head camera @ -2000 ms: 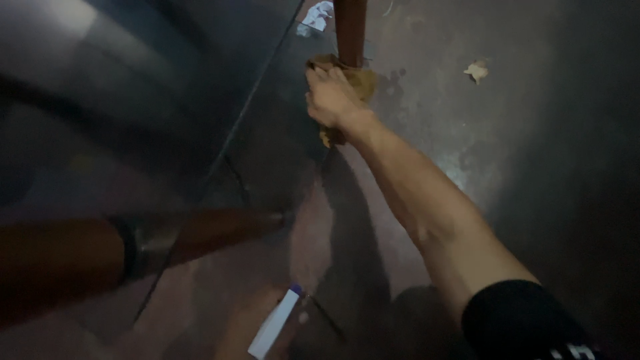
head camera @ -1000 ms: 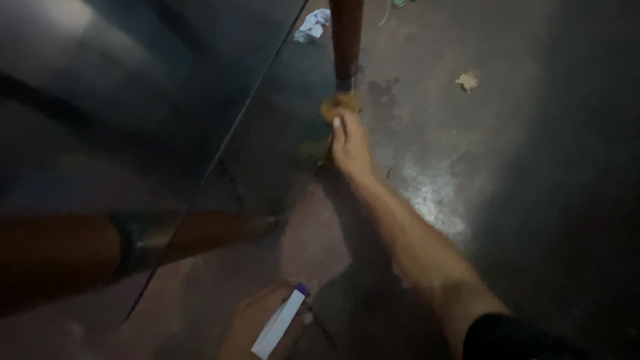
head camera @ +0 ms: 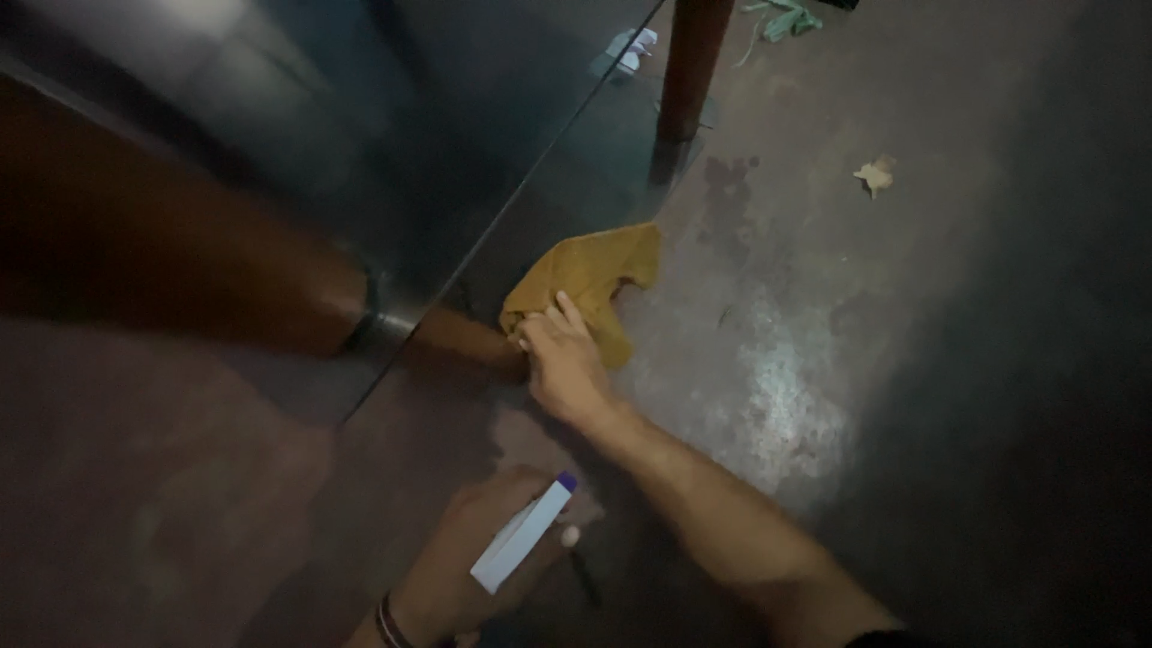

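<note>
My right hand (head camera: pixel 565 364) grips a yellow-brown cloth (head camera: pixel 594 265) at the lower end of a slim brown wooden leg (head camera: pixel 463 342), near the middle of the view. Part of the cloth hangs loose up and to the right of the fingers. Below it, my left hand (head camera: pixel 490 531) is closed around an object with a white top and a purple tip (head camera: pixel 524 533), which looks like the trigger head of a spray bottle. The body of that object is hidden, and this area is dim and blurred.
A glass panel with a thin dark edge (head camera: pixel 504 211) slants across the view. Another brown leg (head camera: pixel 693 72) stands at the top. A thick brown post (head camera: pixel 180 234) lies left. On the floor are crumpled white paper (head camera: pixel 630 52), a green scrap (head camera: pixel 787 20) and a pale scrap (head camera: pixel 873 175).
My right hand and the cloth have moved from the upper leg down and left to the other leg's end, and the cloth is more spread out. My left hand still holds the white and purple object.
</note>
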